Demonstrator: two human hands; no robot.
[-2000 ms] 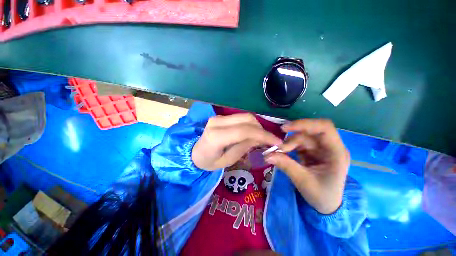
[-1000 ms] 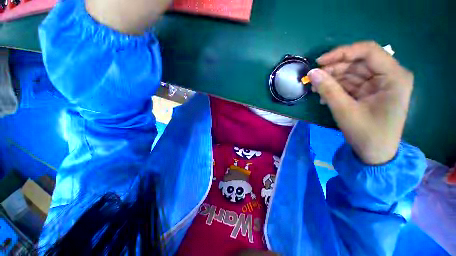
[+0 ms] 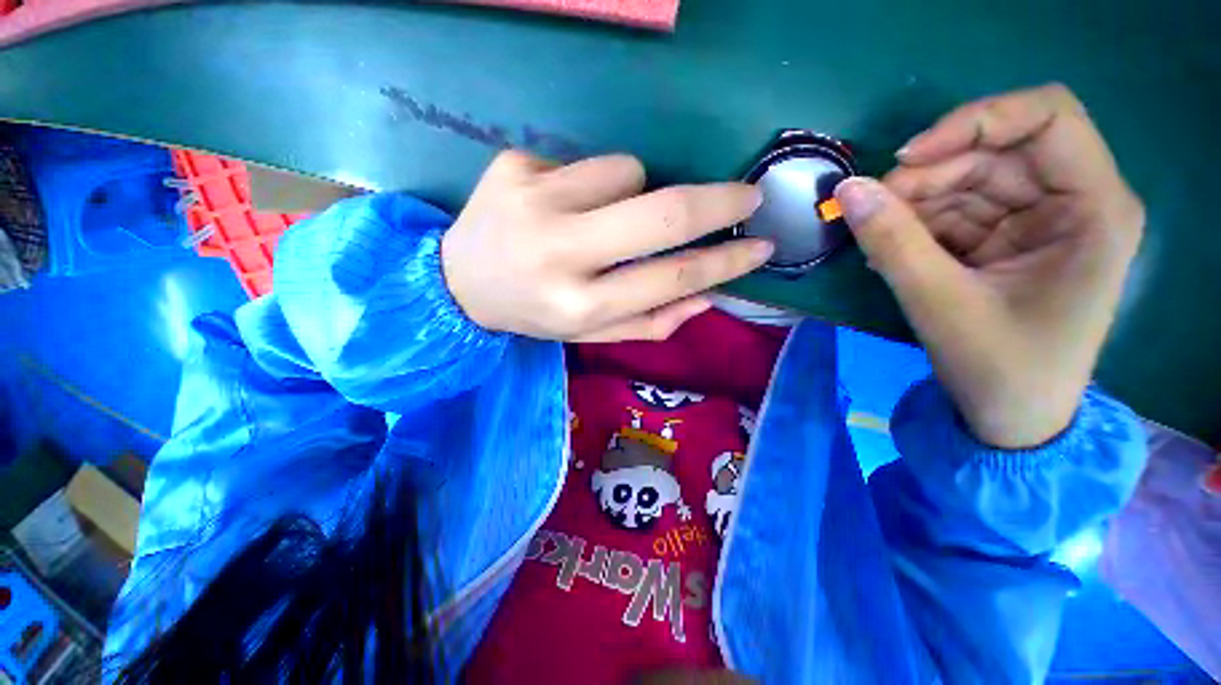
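Note:
A round black watch head (image 3: 799, 212) with a greyish disc of film on its face lies on the green bench. An orange pull tab (image 3: 830, 210) sticks out at the film's right side. My right hand (image 3: 1011, 254) holds the tab at the thumb tip; its other fingers are curled above, palm partly showing. My left hand (image 3: 596, 248) comes from the left, with two fingertips on the left rim and film edge, holding the watch head. Its thumb is not clearly seen. Both hands are bare.
The edge of a red foam tray (image 3: 589, 11) shows at the top left. Below bench level are a red grid tray (image 3: 234, 221) at left and a cardboard box (image 3: 105, 509) at lower left. A person's light purple sleeve (image 3: 1162, 529) shows at the right edge.
The greyish film has come onto the watch face from between my hands. My left hand went up towards the tray, then came back to the watch's left rim. The white cloth is no longer visible.

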